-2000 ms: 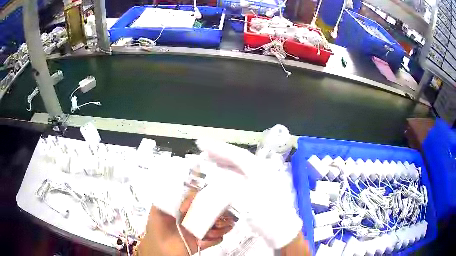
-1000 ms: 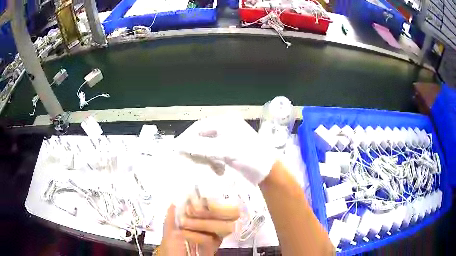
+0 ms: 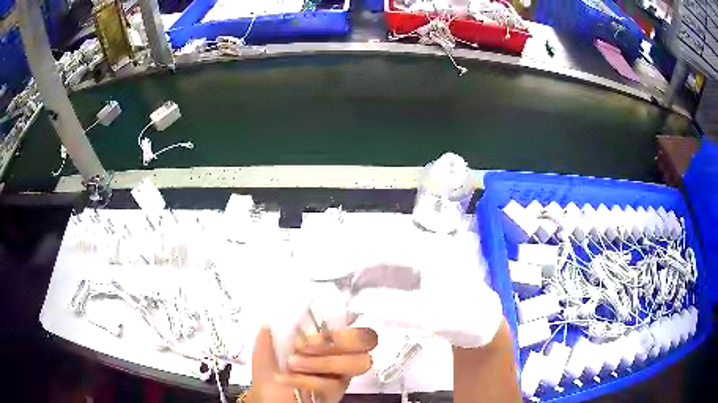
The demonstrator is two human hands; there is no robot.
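My bare left hand (image 3: 327, 358) is at the bottom centre, fingers curled around a white power adapter (image 3: 309, 315) with its metal pins showing. Its cord hangs below the hand. My right hand (image 3: 441, 295), in a white glove, is just right of the adapter. It blends with the bright covering, so its fingers and any cloth in it cannot be made out. Several adapters with cords (image 3: 149, 303) lie on the white table covering (image 3: 63, 315) at the left. A bundled cord (image 3: 400, 362) lies right of my left hand.
The blue tray (image 3: 494, 260) at the right holds two rows of adapters with cords between. A clear bottle (image 3: 445, 193) stands beside it. Beyond is the green belt (image 3: 331, 114) with two loose adapters (image 3: 165, 116). A metal post (image 3: 63, 118) rises at left. A red bin (image 3: 472, 33) is across the belt.
My left hand has turned the adapter so its pins show. My gloved right hand passed over the adapter and now sits lower and to its right. The belt adapters have moved slightly right in view.
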